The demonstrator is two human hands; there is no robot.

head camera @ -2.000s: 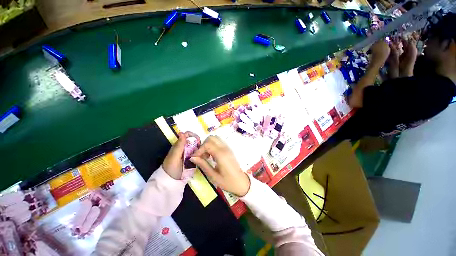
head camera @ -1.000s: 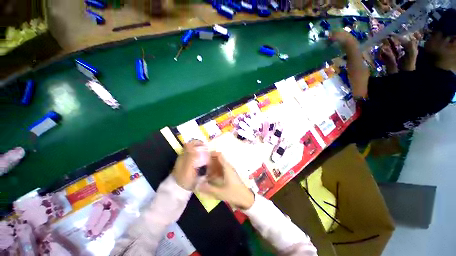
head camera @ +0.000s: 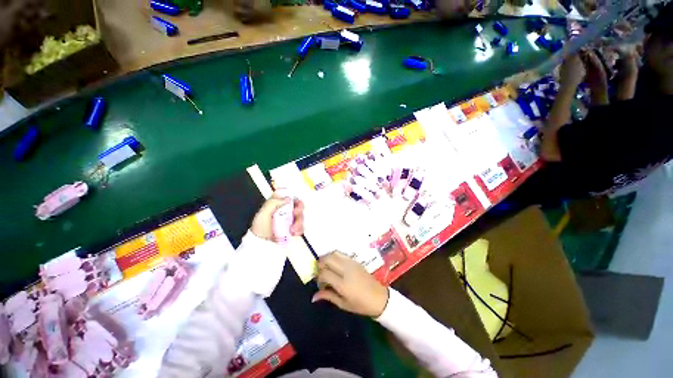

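My left hand [head camera: 267, 217] holds a pink housing [head camera: 284, 221] upright between thumb and fingers, over the top of a yellow backing sheet [head camera: 298, 260]. My right hand [head camera: 353, 283] is lower right, apart from the housing, with bent fingers at the yellow sheet's right edge. A thin black strip [head camera: 311, 246] runs from below the housing to my right fingertips; whether they pinch it is unclear. The yellow sheet lies on a black mat [head camera: 299, 317]. Pink units with dark squares [head camera: 404, 184] lie to the right.
Pink housings [head camera: 55, 325] are piled at left on printed cardboard [head camera: 177, 244]. Blue battery packs [head camera: 247, 88] and a pink unit [head camera: 62, 200] lie on the green belt [head camera: 221, 140]. An open carton [head camera: 546, 295] with yellow sheet and black strips stands lower right. A co-worker's arm [head camera: 564, 111] is at upper right.
My right hand has moved away from the pink housing, down and right. The dark square at the housing no longer shows. The view has shifted, and the belt items appear farther right.
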